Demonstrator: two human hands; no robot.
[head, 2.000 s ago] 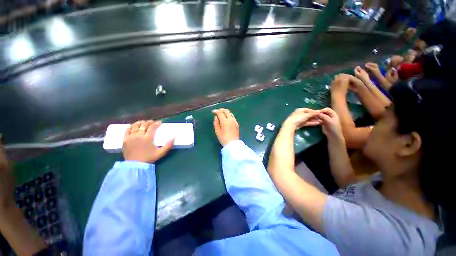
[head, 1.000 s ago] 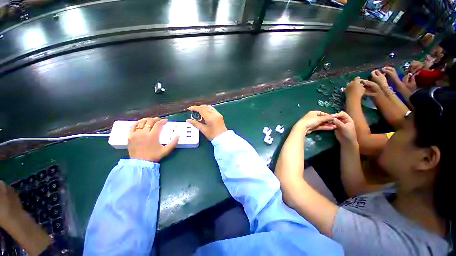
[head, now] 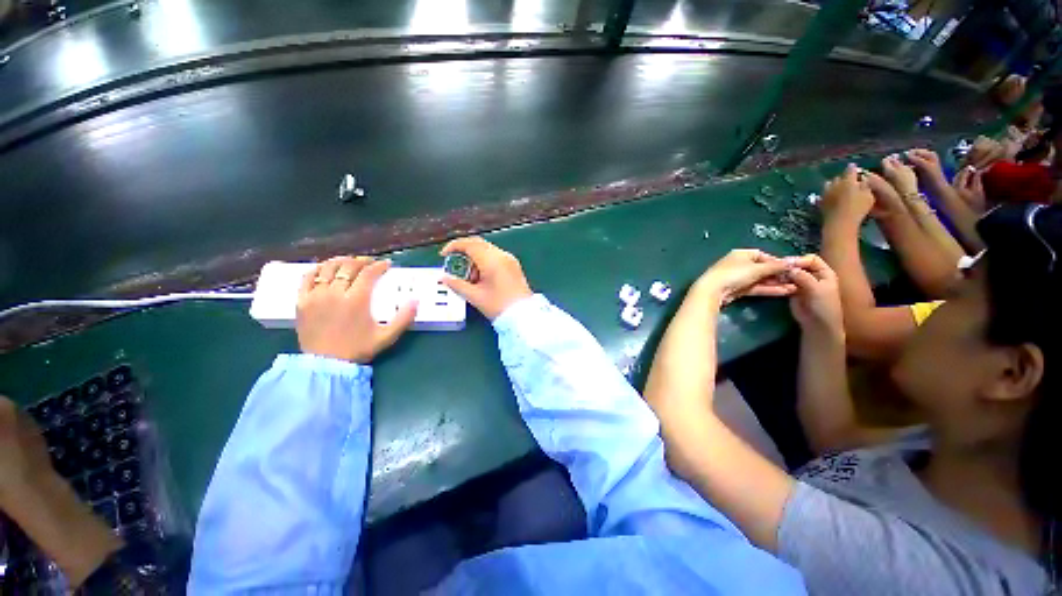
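Note:
A white power strip [head: 422,305] lies on the green bench, its cord running off to the left. My left hand [head: 340,309] lies across the strip's middle and holds it, a ring on one finger. My right hand [head: 489,277] is at the strip's right end, thumb and finger around a small watch module [head: 460,268] with a green-teal face. The module is over the strip's top right corner; whether it touches a socket is hidden. Several small white-silver units [head: 630,296] lie loose on the bench right of my right hand.
A dark conveyor belt [head: 233,175] runs behind the bench, with a small silver piece [head: 351,189] on it. A blister tray [head: 99,431] and a person's arm are at left. A person in grey [head: 862,512] works close at right, others beyond. A green post [head: 774,93] stands behind.
My right hand has moved left from the bare bench to the strip's right end and now shows a module face. The left hand stays on the strip. The view has shifted slightly.

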